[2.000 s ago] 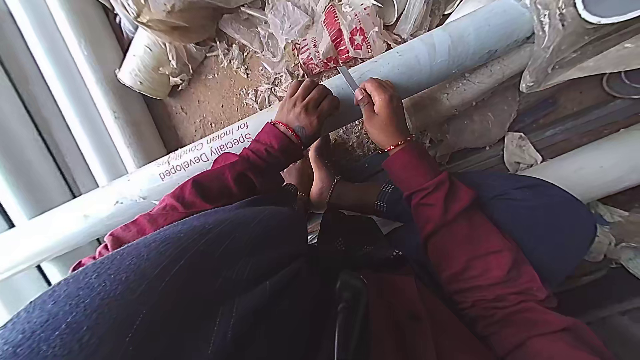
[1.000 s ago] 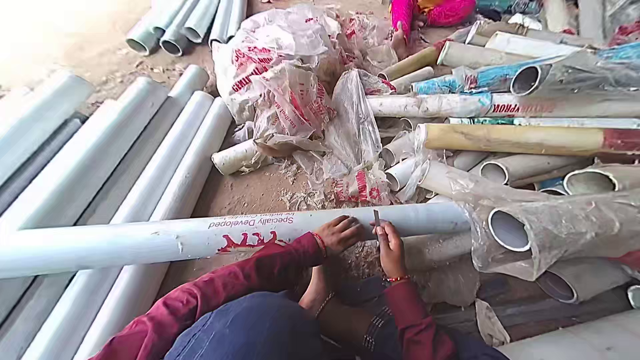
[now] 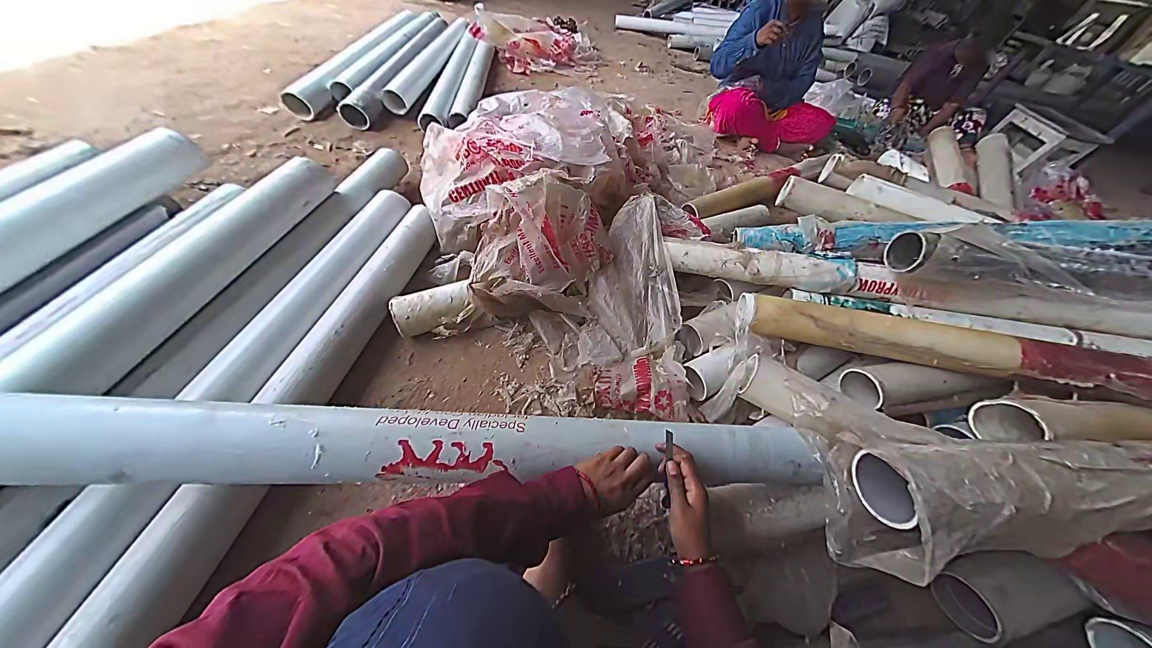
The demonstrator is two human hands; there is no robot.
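A long pale grey plastic pipe (image 3: pixel 297 443) with red print lies crosswise in front of me. My left hand (image 3: pixel 616 479) rests on its near side with the fingers bent; whether it pinches anything cannot be made out. Just to its right, my right hand (image 3: pixel 686 506) is closed round a small knife (image 3: pixel 669 459), whose thin blade points up and away, against or just above the pipe's surface. The knife's lower part is mostly hidden by my fingers.
Grey pipes (image 3: pixel 270 297) lie side by side at left. A heap of printed plastic wrap (image 3: pixel 531 189) stands beyond the pipe. Mixed pipes (image 3: pixel 900 333), some in plastic film, crowd the right. A person in blue (image 3: pixel 774 54) and another person (image 3: pixel 940 81) sit farther back.
The view has tilted up strongly, bringing in the pipe stacks and the people behind. Both hands stay close together at the same pipe, the knife still in my right hand.
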